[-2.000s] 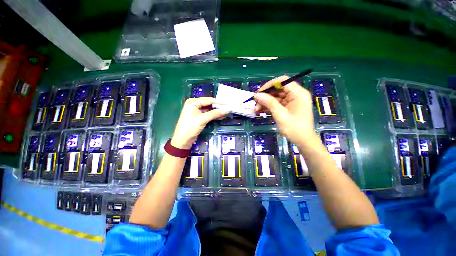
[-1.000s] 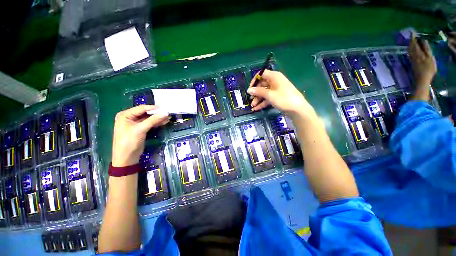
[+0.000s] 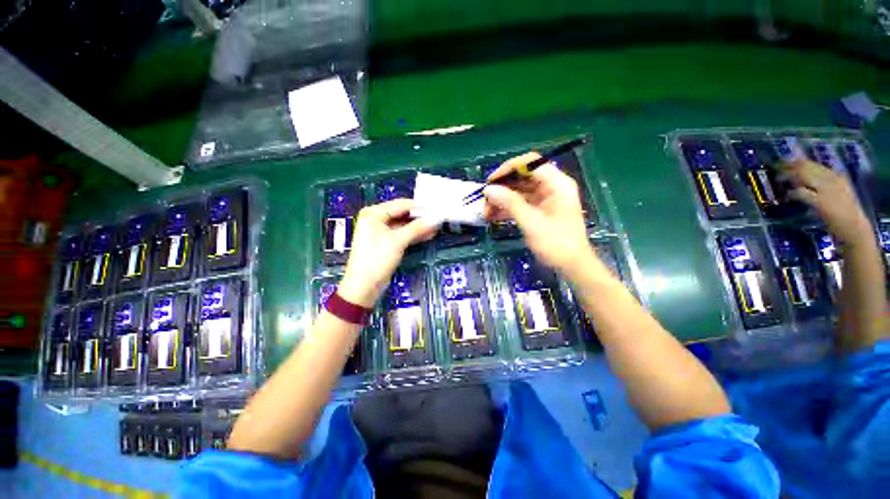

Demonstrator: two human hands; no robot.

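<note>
My left hand (image 3: pixel 383 251), with a dark red band at the wrist, holds a white sheet (image 3: pixel 444 198) by its left side, above the back row of the middle tray. My right hand (image 3: pixel 546 210) holds dark tweezers (image 3: pixel 537 166) with a yellowish part near the fingers. The tweezer tips are at the sheet's right part; whether a sticker is between them is too small to tell. The middle clear tray (image 3: pixel 613 255) holds two rows of dark handset units, such as this unit (image 3: pixel 466 310). My hands and the sheet hide some of the back row.
Another tray of units (image 3: pixel 256 292) is at left. A third tray (image 3: pixel 673 156) is at right, with another person's hand (image 3: pixel 829 200) over it. A spare white sheet (image 3: pixel 323 112) lies on an empty tray (image 3: pixel 263 102) behind. An orange-brown fixture (image 3: pixel 29 229) stands far left.
My right hand has moved from over a back-row unit to the white sheet, tweezers in hand. The sheet is now tilted. The view has shifted, and the other person's hand is lower over the right tray.
</note>
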